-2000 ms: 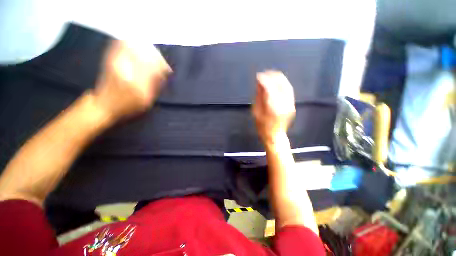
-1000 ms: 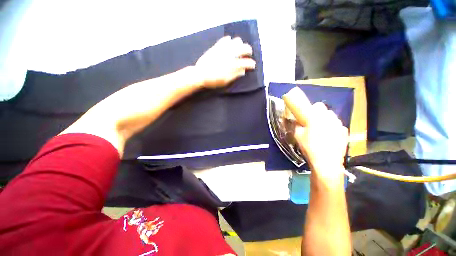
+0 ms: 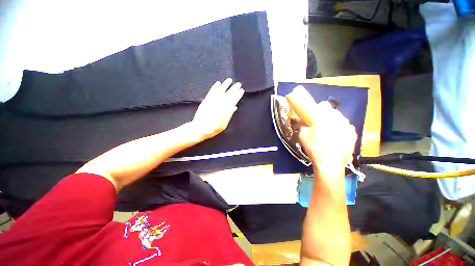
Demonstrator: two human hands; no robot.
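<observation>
A dark garment body (image 3: 156, 72) lies over the white table, with a long seam running along it and a darker band near its right end. A narrow white tape (image 3: 229, 154) lies along its lower part. My left hand (image 3: 217, 110) rests flat on the cloth below the seam, fingers apart, holding nothing. My right hand (image 3: 327, 136) grips the handle of the steam iron (image 3: 286, 123). The iron is over the dark blue pad (image 3: 344, 96), its silver edge at the pad's left side, beside the cloth's right edge.
A light blue block (image 3: 338, 189) is at the table edge below the pad. A black cable and yellow hose (image 3: 422, 170) run right from the iron. Dark cloth (image 3: 396, 202) hangs below the table. Cardboard (image 3: 374, 124) shows beside the pad, and a red crate (image 3: 440, 260) at lower right.
My right hand has come to the iron since the earliest frame and moved slightly left with it since one second ago. My left hand has moved down and left off the upper part of the cloth.
</observation>
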